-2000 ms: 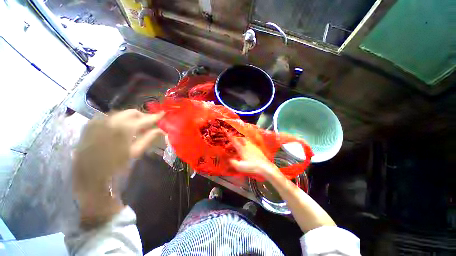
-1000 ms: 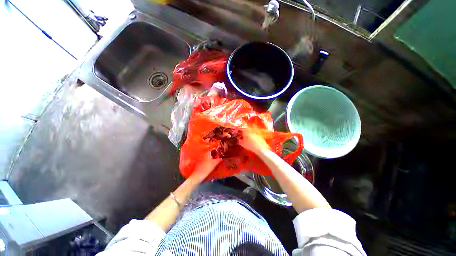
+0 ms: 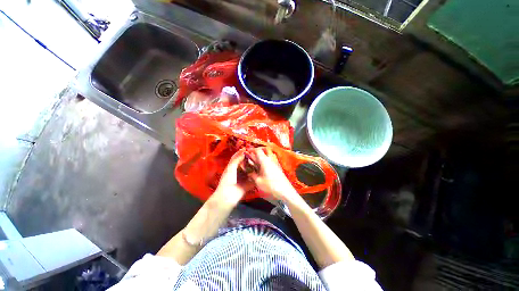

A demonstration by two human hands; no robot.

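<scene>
An open red plastic bag (image 3: 199,150) lies on the counter edge in front of me, its loop handle spread to the right. Dark red bits (image 3: 249,165) show between my fingers at the bag's mouth. My left hand (image 3: 232,175) and my right hand (image 3: 266,170) are close together over the bag's opening, fingers curled around some of the bits. The fingertips are partly hidden. A steel bowl (image 3: 336,199) is partly covered by the bag handle and my right forearm.
A steel sink (image 3: 134,71) is at the upper left. Another red bag (image 3: 213,71), a dark pot (image 3: 276,99) with a pale rim and a green basin (image 3: 350,128) stand behind the open bag. A tap (image 3: 286,7) is above. A pale cabinet (image 3: 51,253) is at the lower left.
My left hand came from the bag's left side into its opening, beside my right hand. Both hands are now closer together around the bits. The camera view has shifted.
</scene>
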